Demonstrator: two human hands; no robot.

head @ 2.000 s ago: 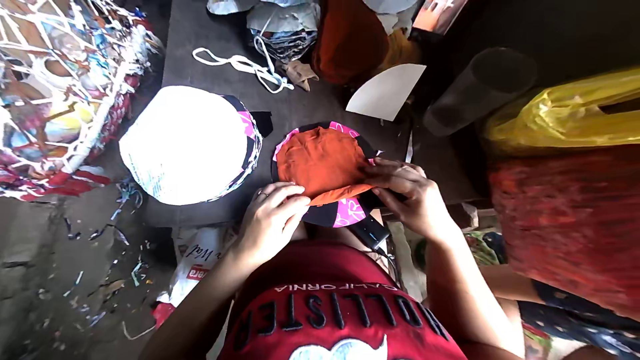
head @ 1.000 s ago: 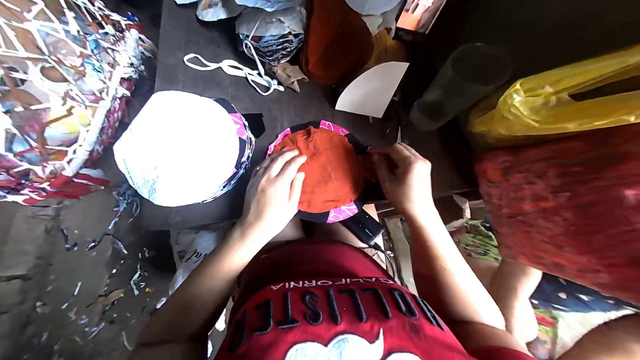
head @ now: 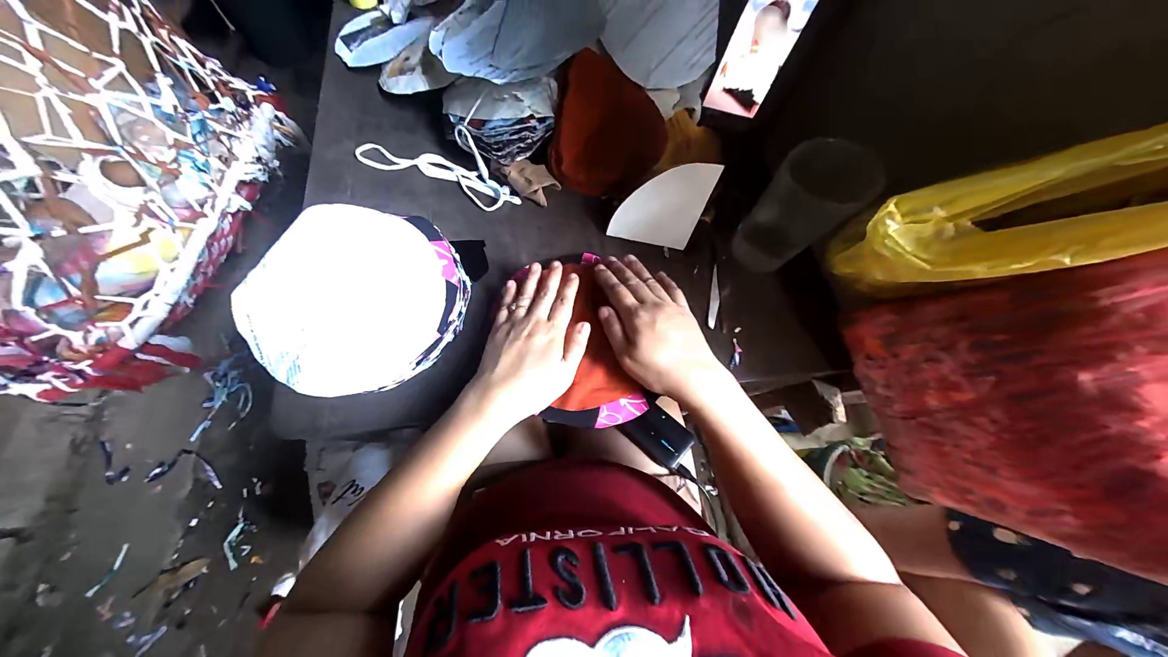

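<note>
Both palms lie flat on a round orange cloth piece [head: 593,370], which rests on a dark and pink patterned fabric round [head: 624,412] at the table's front edge. My left hand [head: 534,338] covers its left part, fingers extended and a ring on one finger. Over the right part is my right hand [head: 652,324], its fingers slightly spread. Neither hand grips anything. Close by on the left, a stack of round pieces with a white top [head: 351,301] shows patterned and pink cloth along its edge.
White cord [head: 438,167], fabric pieces [head: 511,41], an orange cloth pile [head: 607,128] and a white paper wedge [head: 666,205] lie farther back. A dark cylinder [head: 808,201] and a yellow plastic bag [head: 1004,219] are at right. A netted basket [head: 137,210] stands left. Another person's leg [head: 967,611] shows lower right.
Both hands have gone from the edges of the orange cloth to lying flat on top of it. The cloth edge, pinched by the fingers two seconds ago, is let go.
</note>
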